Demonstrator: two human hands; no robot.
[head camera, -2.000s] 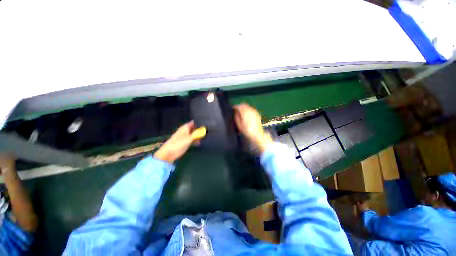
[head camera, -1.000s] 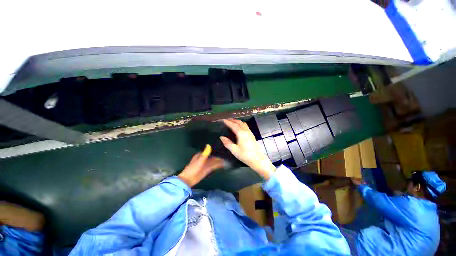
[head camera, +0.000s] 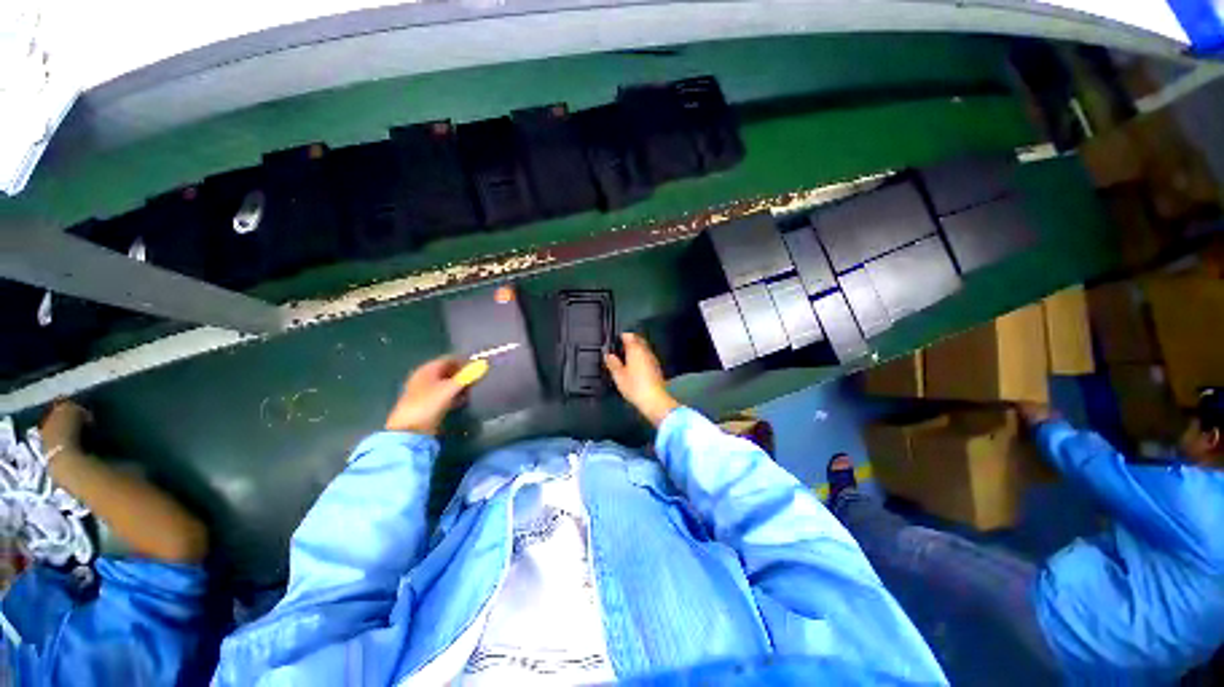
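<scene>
My left hand (head camera: 432, 392), with a yellow cot on a fingertip, holds a matte black box lid (head camera: 494, 352) with a small orange mark at its top. A thin pale strip lies across the lid near my fingertips. My right hand (head camera: 642, 376) holds the right edge of an open black box base (head camera: 587, 345) with a moulded inner tray. Lid and base are side by side over the dark green bench, a small gap apart. Closed black boxes (head camera: 875, 228) stand in a tight block to the right of my right hand.
Open black boxes (head camera: 430, 181) line the green belt beyond the worn metal rail (head camera: 537, 255). A grey support (head camera: 148, 275) crosses at left. A person's arm (head camera: 121, 497) and white cables (head camera: 40, 503) are at lower left. Another person (head camera: 1128, 523) handles a brown carton (head camera: 956, 463) at right.
My hands have moved apart from beside the stacked boxes. A separate lid and open base now show between them. The view has shifted, showing more bench and floor.
</scene>
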